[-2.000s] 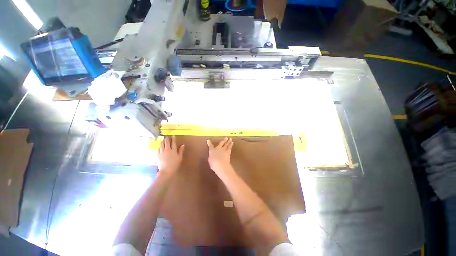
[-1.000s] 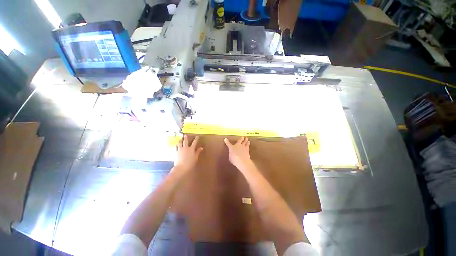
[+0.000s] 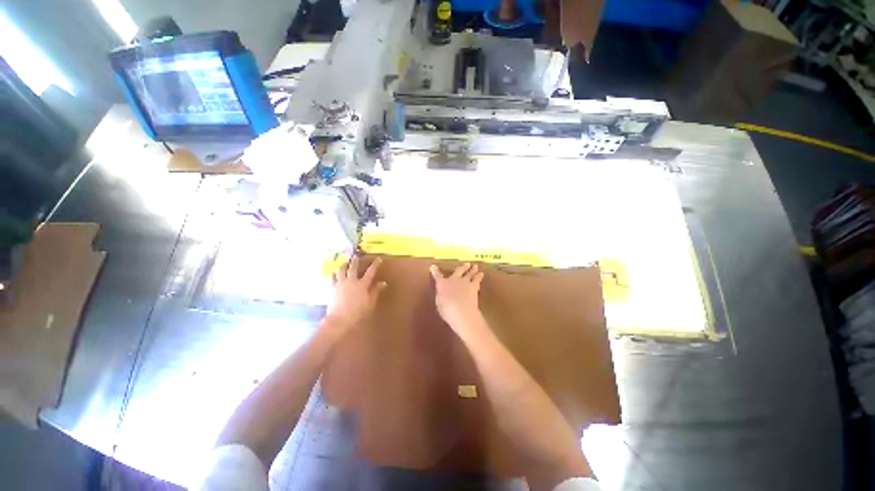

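A large brown panel (image 3: 547,355) lies flat, its far edge along a long yellow template (image 3: 451,251) with small dark marks. A small pale label (image 3: 467,391) is on the panel. My left hand (image 3: 355,291) lies on the panel near its far left corner, fingers spread. My right hand (image 3: 458,291) lies on the panel near the far edge, fingers spread. Neither hand grips anything. The sewing head (image 3: 331,197) stands just beyond my left hand; its needle area is too small to make out.
A white base plate (image 3: 537,206) lies under the template. A metal feed rail (image 3: 528,123) runs behind it. A blue-framed control panel (image 3: 192,91) stands at left. Another brown panel (image 3: 43,316) lies at the table's left edge. A brown box (image 3: 734,58) is at the back right.
The camera view has shifted, so the machine and panel sit farther right in the picture than at first. My hands stay flat on the panel near the template, with little visible movement relative to it.
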